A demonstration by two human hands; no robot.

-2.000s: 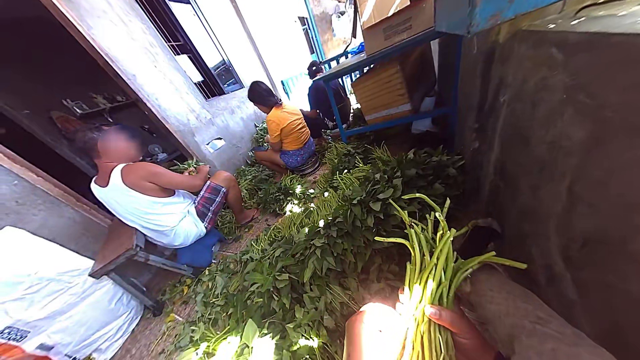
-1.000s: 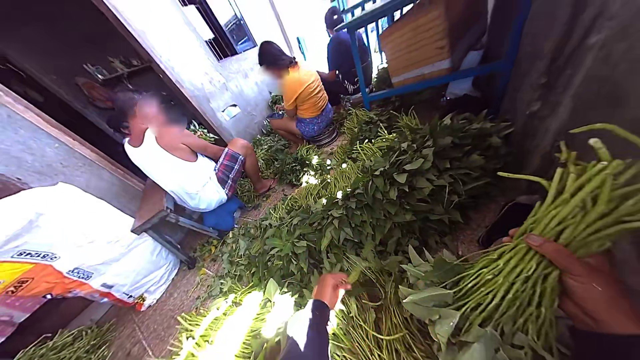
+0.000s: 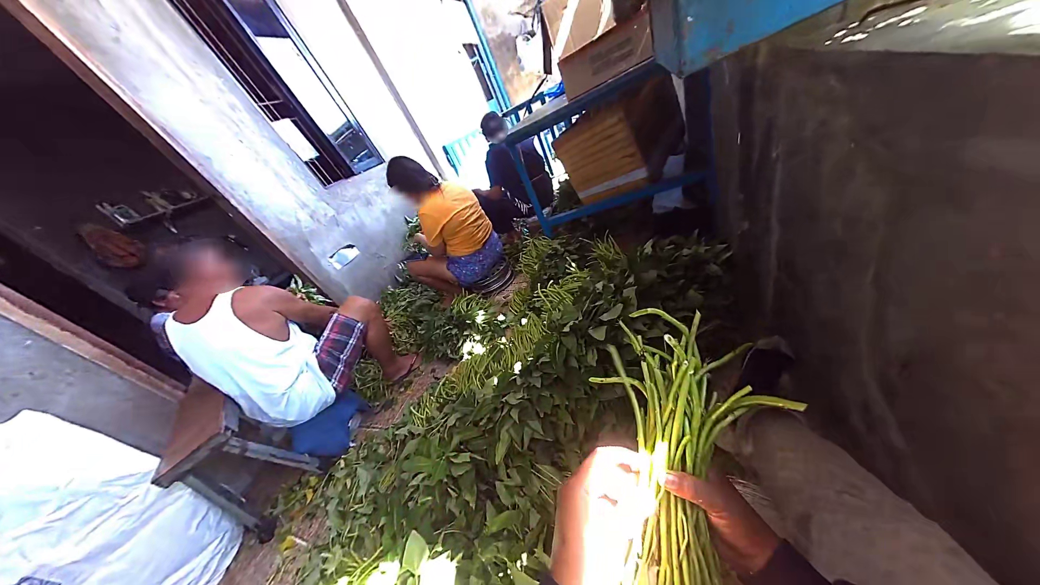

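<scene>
A bundle of long green leafy-vegetable stems (image 3: pixel 670 422) stands upright in front of me at the lower right, its cut ends fanning out at the top. My right hand (image 3: pixel 727 512) is closed round it from the right, thumb across the stems. Against the bundle's left side is my left hand (image 3: pixel 597 508), bright with sunlight; its fingers touch the stems, but glare hides how firmly they hold. Beyond my hands, heaps of leafy greens (image 3: pixel 455 463) spread over the ground.
A person in a white tank top (image 3: pixel 244 349) sits by a wooden bench (image 3: pixel 199 431) at left. Another in an orange shirt (image 3: pixel 461 219) squats farther off, near a person in dark clothes (image 3: pixel 520 171). A blue metal table (image 3: pixel 601 97) with cardboard boxes stands behind; a white sack (image 3: pixel 106 504) lies lower left.
My left hand has moved from the heap, where it was one second ago, to the bundle in my right hand. The bundle is now more upright and nearer the middle. The view has swung.
</scene>
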